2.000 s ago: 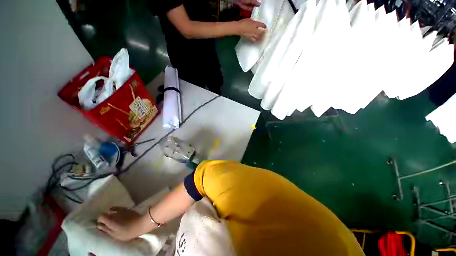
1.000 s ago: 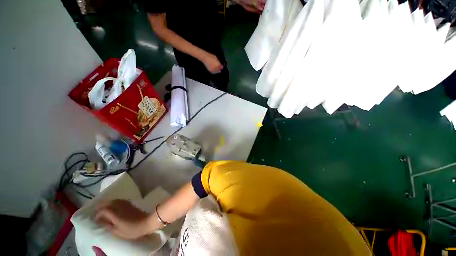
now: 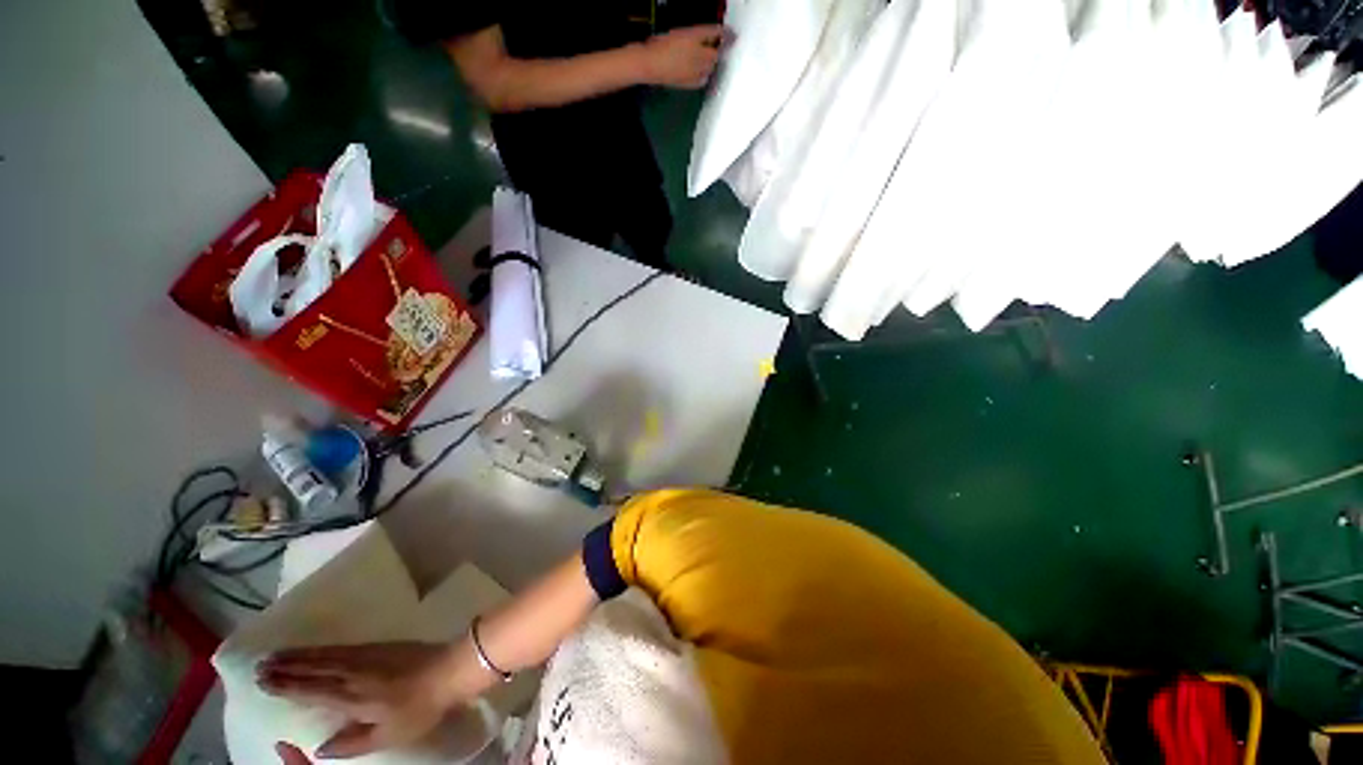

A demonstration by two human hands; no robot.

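Observation:
A cream-white garment [image 3: 337, 590] lies on the table at the lower left, with folded panels beside my forearm. My right hand [image 3: 366, 695] lies flat on it, palm down, thumb apart from the fingers, gripping nothing that I can see. Only a fingertip of my left hand [image 3: 293, 753] shows at the bottom edge; the rest is cut off. The garment's lower part is out of the picture. A hand-held corded device [image 3: 538, 451] lies on the table above my forearm, untouched.
On the table [image 3: 680, 351] are a red carrier bag [image 3: 366, 336], a white roll [image 3: 516, 307], a slim white bottle [image 3: 299, 466] and cables [image 3: 606, 311]. A red tray [image 3: 187, 650] is at lower left. Beyond, a person [image 3: 576, 90] stands by hanging white jackets [image 3: 957, 180].
My right hand has flattened and spread on the garment, shifting slightly. The person across has lowered an arm and raised it again to the hanging jackets. The view has shifted slightly.

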